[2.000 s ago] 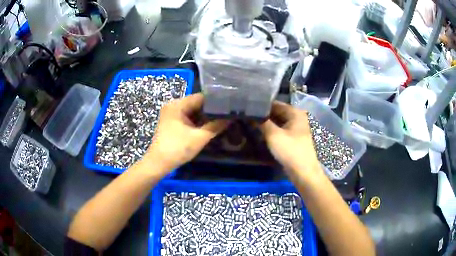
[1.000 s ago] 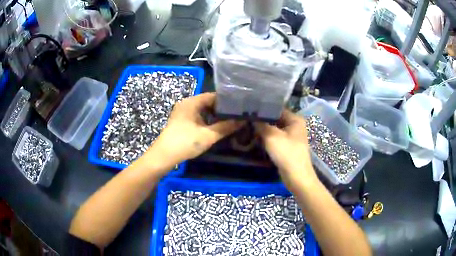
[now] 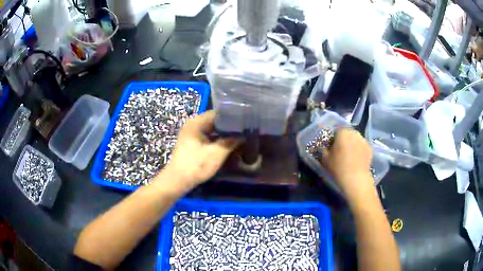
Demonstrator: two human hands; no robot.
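The bench press stands at top centre, its boxy press head [image 3: 251, 100] wrapped in clear film. Below it is the dark brown press base [image 3: 280, 161] with a small light ring, the nest [image 3: 250, 162]. My left hand [image 3: 197, 148] is at the left of the press, fingertips under the head's edge; whether it holds a part is hidden. My right hand [image 3: 347, 159] reaches into the right clear plastic bin [image 3: 307, 142] among small fittings [image 3: 320, 142]; its fingertips are hidden. The near blue tray [image 3: 249, 207], full of bright pressed assemblies [image 3: 243, 243], lies in front.
The left blue tray [image 3: 114, 132] with metal sleeves [image 3: 151, 132] is left of the press. An empty clear bin [image 3: 79, 131] and a small clear tub [image 3: 36, 174] are farther left. Another clear bin [image 3: 397, 135] and yellow loops [image 3: 397, 225] are at right.
My right hand has left the press and moved right into the clear bin. My left hand remains beside the press head. The nest is now uncovered and the view has shifted slightly.
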